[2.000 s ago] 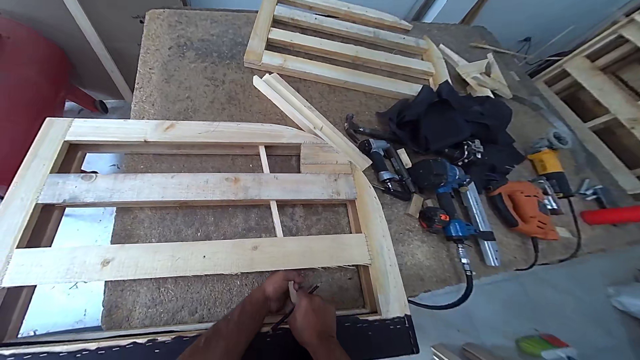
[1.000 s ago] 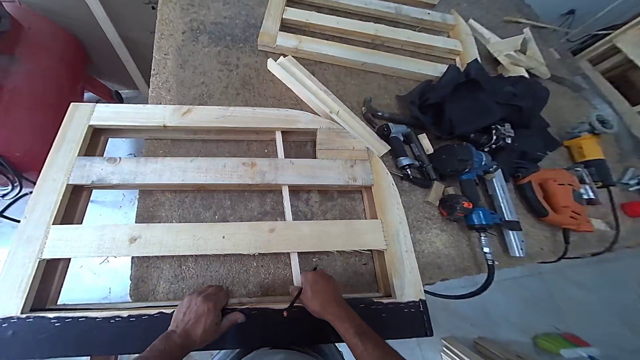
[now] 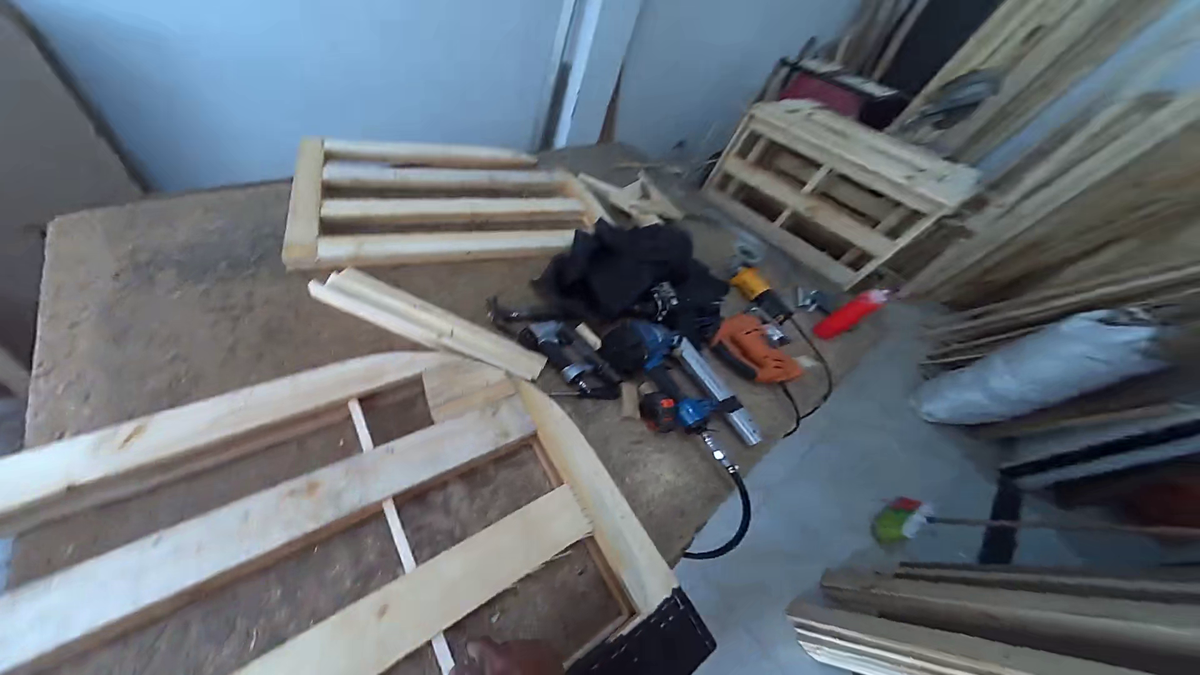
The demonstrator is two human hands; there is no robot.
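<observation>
Near the bottom edge, a small blurred part of one hand, by its place my right hand (image 3: 511, 656), shows beside the lower end of a thin wooden strip (image 3: 398, 534). What it holds is hidden. My left hand is out of the picture. The strip crosses the slats of a pale wooden frame (image 3: 600, 497) with a curved corner. Black fabric (image 3: 647, 642), stapled along its edge, covers the frame's lower rail. Beyond the curved end lie a blue pneumatic stapler (image 3: 689, 412) with an air hose, another air nailer (image 3: 562, 356) and loose wooden strips (image 3: 422, 319).
A second slatted frame (image 3: 450, 244) lies at the workbench's back (image 3: 169, 291). Black cloth (image 3: 628, 267), an orange power tool (image 3: 750, 347), a yellow angle grinder (image 3: 759, 291) and a red bottle (image 3: 850, 314) are to the right. A slatted wooden frame (image 3: 825, 206), boards (image 3: 984, 609) and a broom (image 3: 900, 520) stand or lie beyond.
The view has swung far to the right and up. Both hands showed at the fabric-covered rail a second ago; now only part of one is visible.
</observation>
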